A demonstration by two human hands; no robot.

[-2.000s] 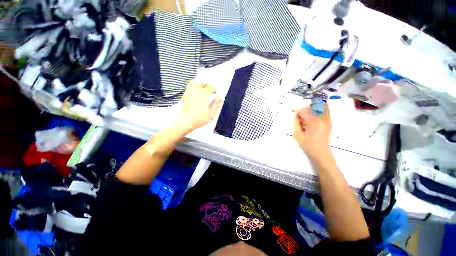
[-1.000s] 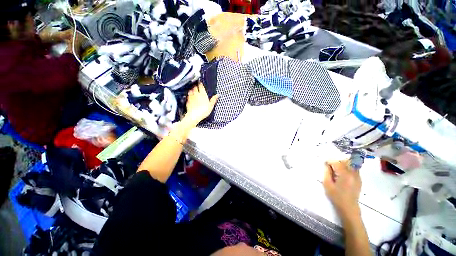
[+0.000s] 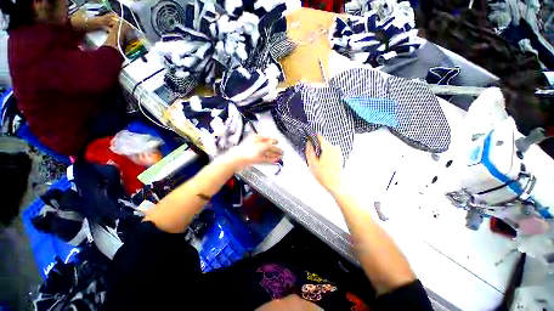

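Note:
Checked pieces with a dark panel (image 3: pixel 330 115) lie stacked on the white table (image 3: pixel 389 176), left of the sewing machine. My right hand (image 3: pixel 326 163) pinches the near edge of this stack. My left hand (image 3: pixel 262 150) is at the table's front edge, left of the stack, with its fingers curled. A short thin dark strip or cord shows below its fingertips; whether the hand holds it is unclear. More checked pieces (image 3: pixel 420 115) lie to the right, with a light blue patch (image 3: pixel 373 112) between. The sewing machine (image 3: pixel 495 158) has no hand at it.
Tied bundles of black, white and checked cloth (image 3: pixel 212 45) lie at the table's left, another bundle (image 3: pixel 376 33) behind the brown board (image 3: pixel 307 45). A person in a dark red top (image 3: pixel 61 73) is at the left. Blue crates (image 3: pixel 225 243) with cloth are below the table.
The view has turned left. My right hand has left the needle area and moved left onto the checked stack. My left hand has come off the stack towards the table's front edge.

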